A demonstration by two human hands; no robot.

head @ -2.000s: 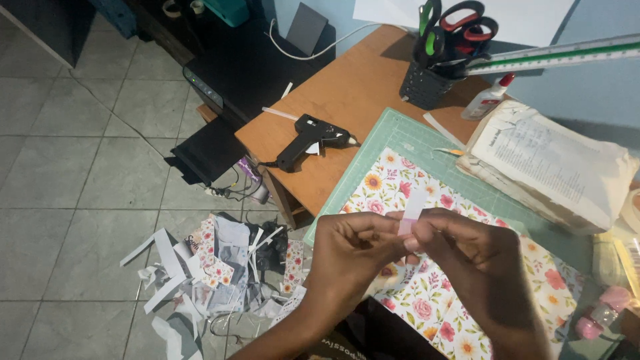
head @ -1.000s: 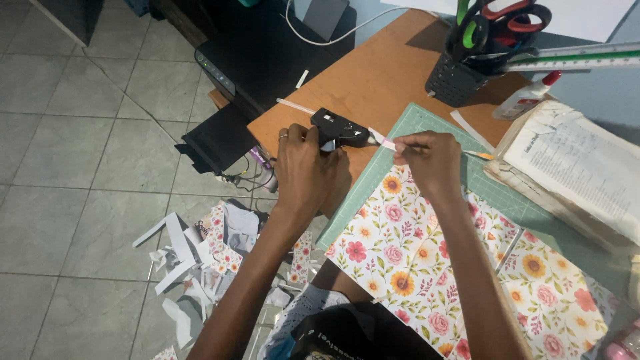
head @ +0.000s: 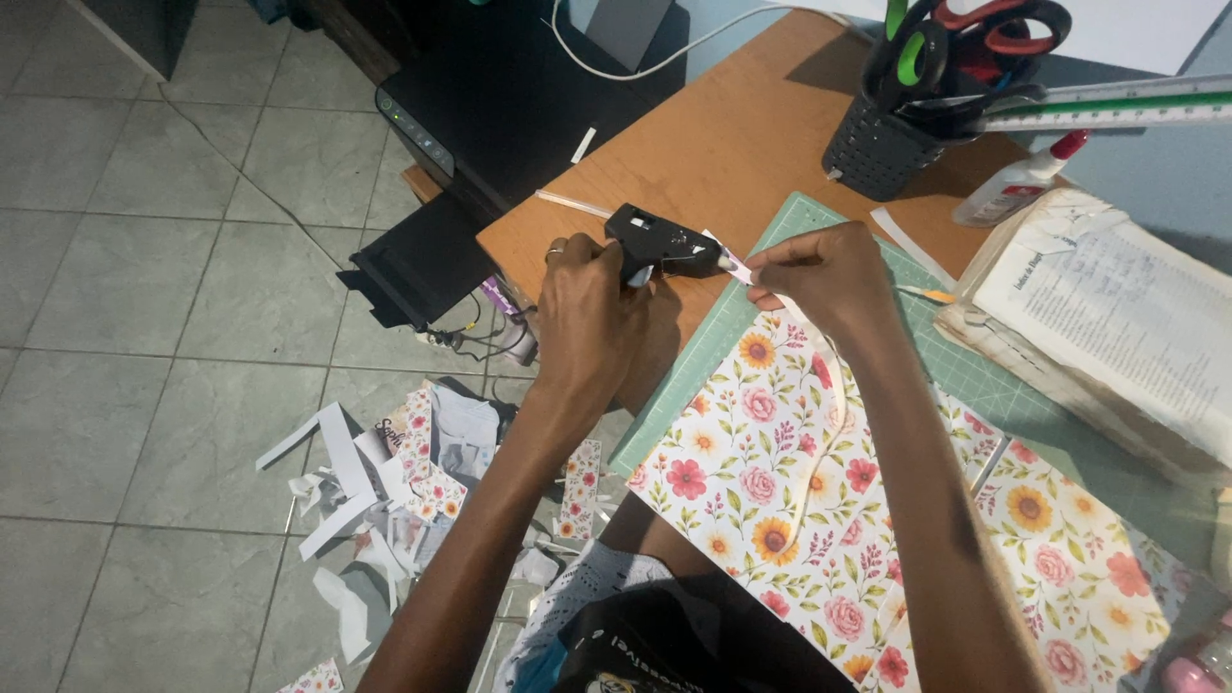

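Note:
My left hand [head: 597,313] is closed around the handle of a black hot glue gun [head: 664,243], whose back end carries a clear glue stick [head: 575,203]. The gun's nozzle touches or nearly touches a small white paper strip [head: 735,264]. That strip is pinched in the fingertips of my right hand [head: 818,279]. From the right hand a cream ribbon [head: 835,395] hangs down over a floral-printed sheet [head: 731,462]. The sheet lies on a green cutting mat [head: 664,416], and a second floral piece [head: 1068,558] is at its right.
A black pen basket [head: 881,144] with scissors and a ruler [head: 1107,106] stands at the back, beside a white glue bottle [head: 1011,183]. A thick worn book [head: 1116,318] lies at right. A black printer [head: 462,125] adjoins the wooden desk [head: 731,106]. Paper scraps [head: 351,481] cover part of the tiled floor.
Two seconds ago both hands held a white strip over the floral sheet and the glue gun lay on the desk. My left hand has since taken hold of the gun; the right has brought the strip to its nozzle.

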